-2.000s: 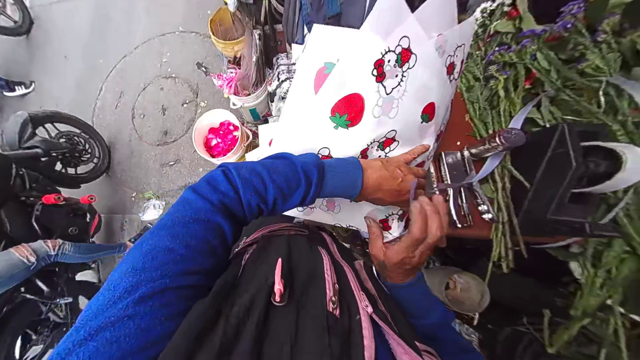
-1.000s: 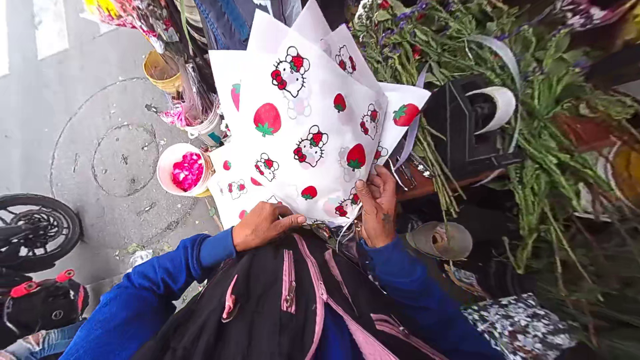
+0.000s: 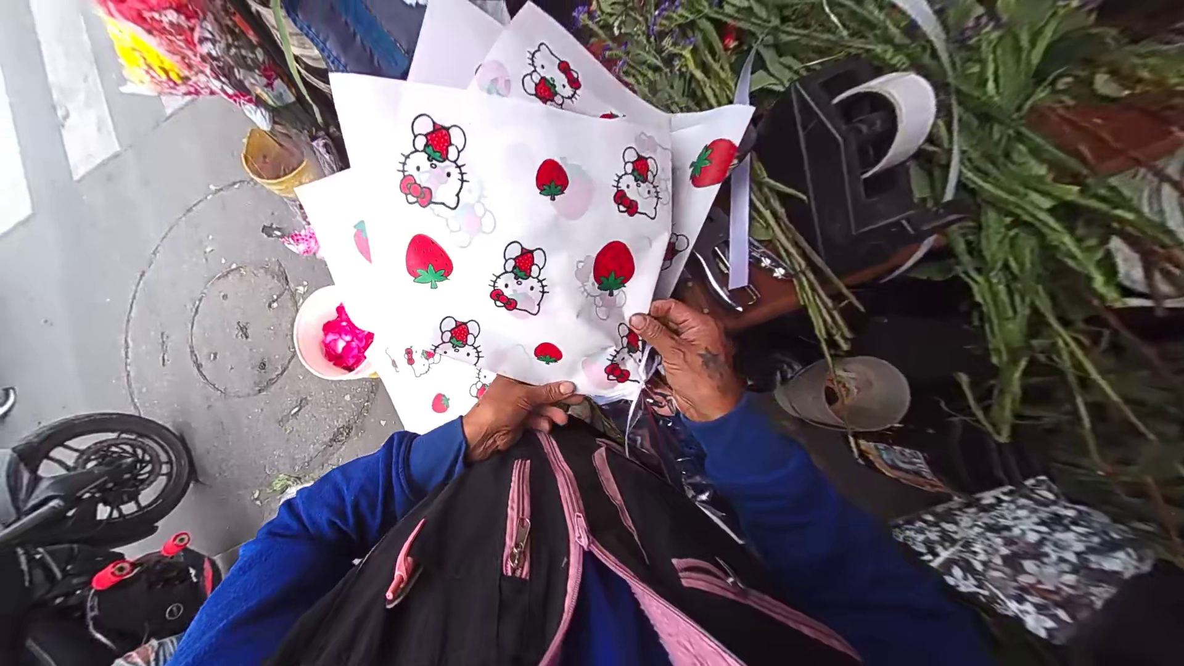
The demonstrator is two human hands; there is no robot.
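Observation:
White wrapping paper (image 3: 499,222) printed with strawberries and cartoon cats fans out upright in front of my body. Its gathered lower end is tied with thin white ribbon (image 3: 640,384). My left hand (image 3: 516,412) grips the lower left edge, thumb on the front of the paper. On the right side, my right hand (image 3: 689,356) pinches the paper near the tie between thumb and fingers. Clear plastic hangs below the tie. Whatever the paper wraps is hidden from view.
Behind the paper, metal tools (image 3: 726,268) lie on a brown surface beside a black tape dispenser (image 3: 846,176) and cut green stems (image 3: 1036,240). A bucket of pink petals (image 3: 319,333) stands on the pavement at left. A motorcycle wheel (image 3: 111,476) shows lower left.
Two seconds ago my hands were close together beside the metal tools. Now they are apart, at the paper's lower end, and its printed front faces me more fully.

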